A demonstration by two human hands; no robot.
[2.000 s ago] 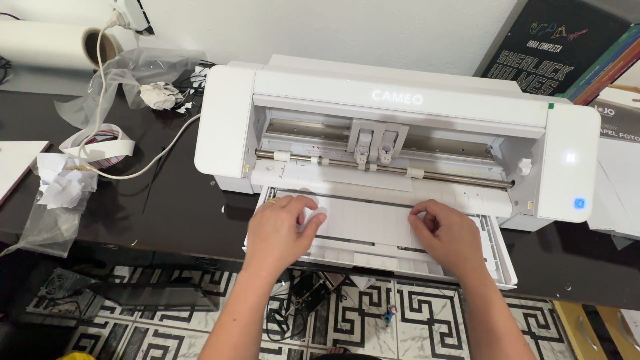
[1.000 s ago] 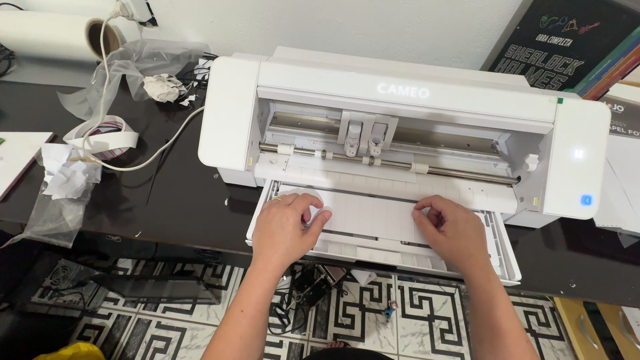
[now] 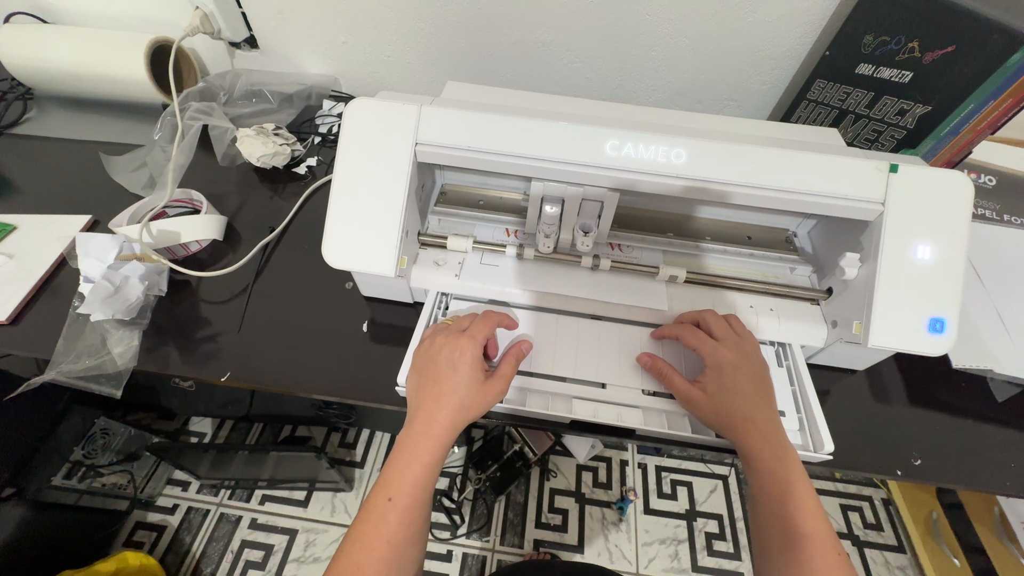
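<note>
A white Cameo cutting machine [image 3: 648, 152] stands on the dark table with its front open. A printed paper sheet [image 3: 576, 280] lies under its roller bar [image 3: 720, 282], and its front edge reaches out above the pulled-out front tray [image 3: 640, 412]. Over the tray's left part is my left hand [image 3: 472, 360], thumb and index finger curved apart. My right hand [image 3: 712, 368] rests over the right part, fingers curled and apart. Neither hand appears to hold anything. The two tool holders [image 3: 566, 220] sit left of the middle of the rail.
A white cable [image 3: 280, 228] runs left from the machine past a tape roll [image 3: 172, 224], crumpled paper [image 3: 270, 146] and clear plastic film [image 3: 104, 344]. A large white roll [image 3: 88, 64] lies at the back left. Books [image 3: 860, 76] and a box [image 3: 996, 180] stand at the back right.
A printed sheet now shows under the roller and reaches forward; earlier frames do not show its prints or its front edge there. Both hands have stayed over the tray.
</note>
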